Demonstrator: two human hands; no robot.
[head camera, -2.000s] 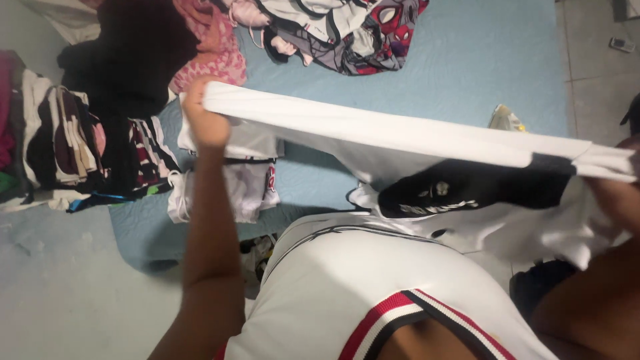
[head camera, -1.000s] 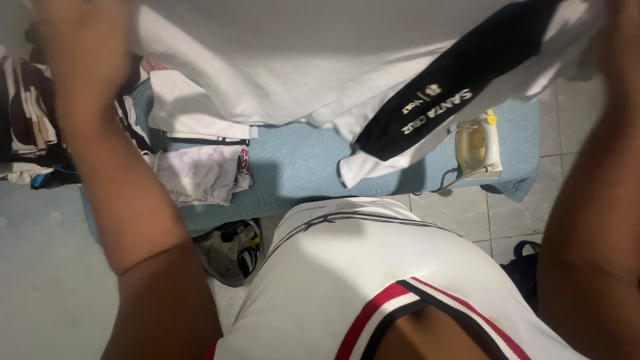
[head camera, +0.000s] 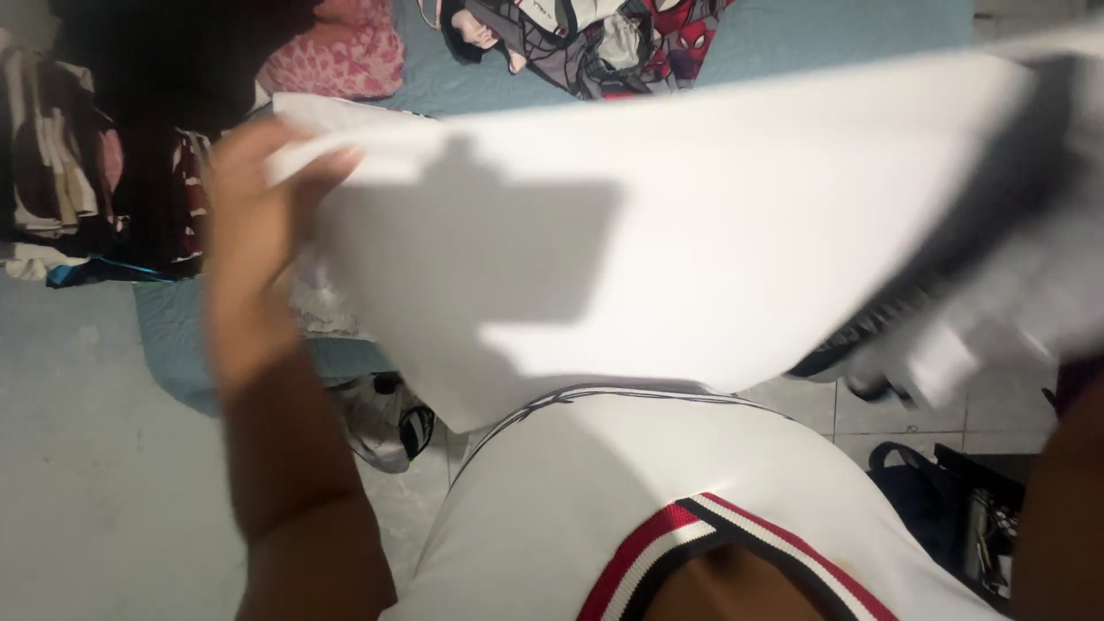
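A white cloth garment (head camera: 690, 224) with a black printed panel is stretched across the view in front of my body. My left hand (head camera: 267, 181) grips its left upper corner between thumb and fingers. The garment's right end runs to the right edge of the view and is blurred. My right hand is out of view; only part of the right forearm shows at the lower right. Pale folded clothes (head camera: 323, 302) lie partly hidden behind the garment, beside my left wrist.
A light blue cover (head camera: 828, 43) spreads behind the garment. On it lie patterned clothes (head camera: 604, 52) and a pink patterned cloth (head camera: 345, 60). Stacked dark and light clothes (head camera: 69, 164) stand at the left. A bag (head camera: 388, 423) and a dark backpack (head camera: 923, 492) are on the tiled floor.
The garment was stretched as a narrow band, was then raised near the top of the view, and now hangs lower and broad. The iron seen a second ago is hidden or out of view.
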